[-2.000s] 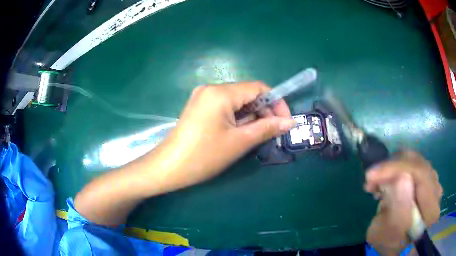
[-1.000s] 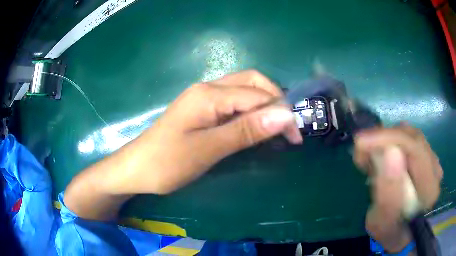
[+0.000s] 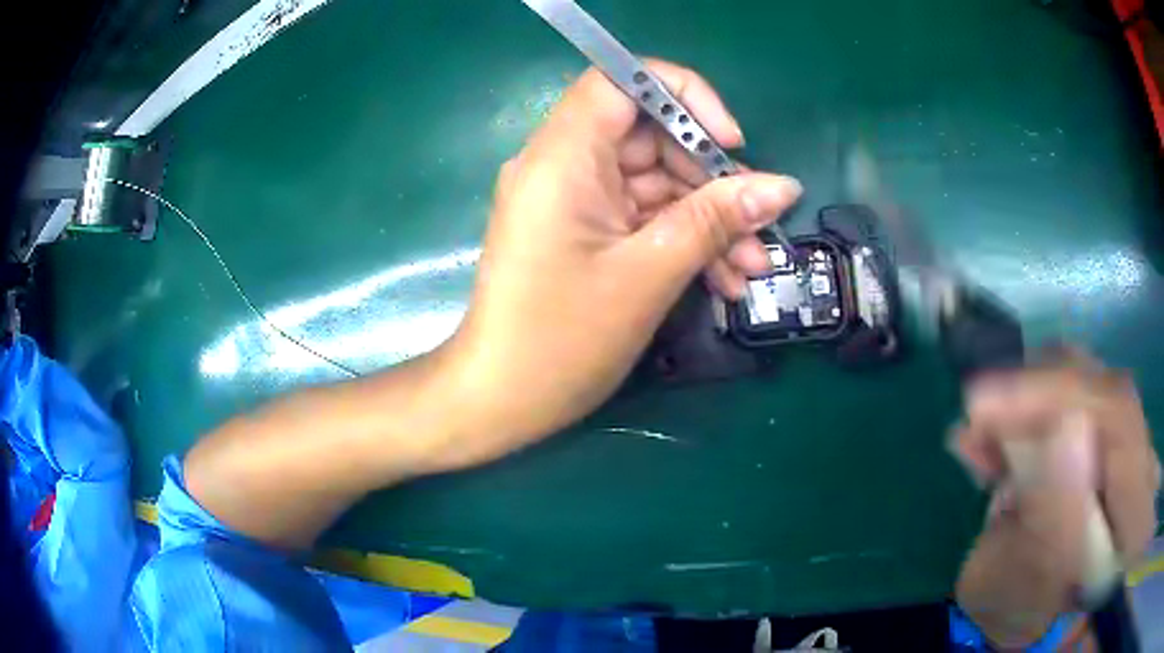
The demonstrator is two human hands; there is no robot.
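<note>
My left hand [image 3: 574, 242] grips flat silver tweezers [image 3: 645, 92] with a row of holes, their lower end pointing down at the case. The small black rounded-square case [image 3: 794, 296], with silver and white parts inside, sits in the black holding fixture [image 3: 874, 287]. My left fingertips hide its upper left part. My right hand [image 3: 1059, 485], blurred, holds the soldering iron [image 3: 977, 325] by its pale grip. Its tip is blurred, up and right of the case, apart from it.
The solder spool [image 3: 102, 185] with green rims stands at the far left. Thin solder wire [image 3: 236, 283] curves from it and passes under my left forearm. A short wire end [image 3: 645, 434] shows below my left hand. A red edge [image 3: 1142, 45] is at the upper right.
The tweezers now point down to the case and show clearly across my left hand, which has turned upright. The iron has moved slightly right, away from the case.
</note>
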